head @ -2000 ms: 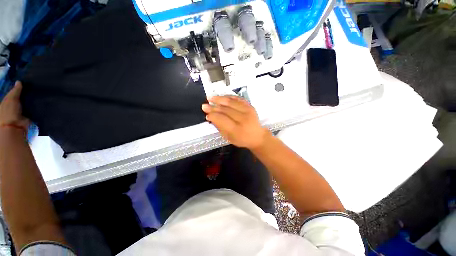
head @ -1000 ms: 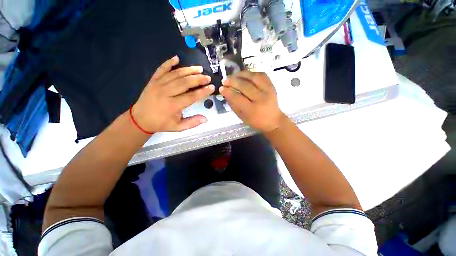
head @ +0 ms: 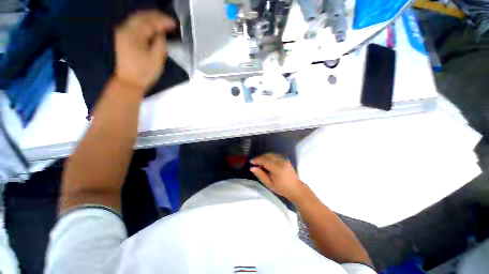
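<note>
The black fabric panel (head: 91, 37) lies at the upper left of the table, its right end at the edge of the shiny cloth plate (head: 214, 56). My left hand (head: 142, 48) is blurred, over the panel with fingers bent; whether it grips the cloth cannot be told. My right hand (head: 276, 174) is over my lap below the table edge, empty, fingers loosely curled and apart. The needle area (head: 262, 32) of the overlock machine shows no black cloth under it. A white thread tangle (head: 271, 84) lies in front of it.
A black mobile phone (head: 378, 76) lies right of the machine. Large white fabric panels (head: 386, 160) are stacked right of the table. Blue garment pieces (head: 29, 85) lie at the far left. The table's ruler-marked front edge (head: 214, 131) runs across in front of me.
The black panel has moved left, away from the needle area, baring the cloth plate. My left hand has moved up and left. My right hand has left the needle area and dropped to my lap.
</note>
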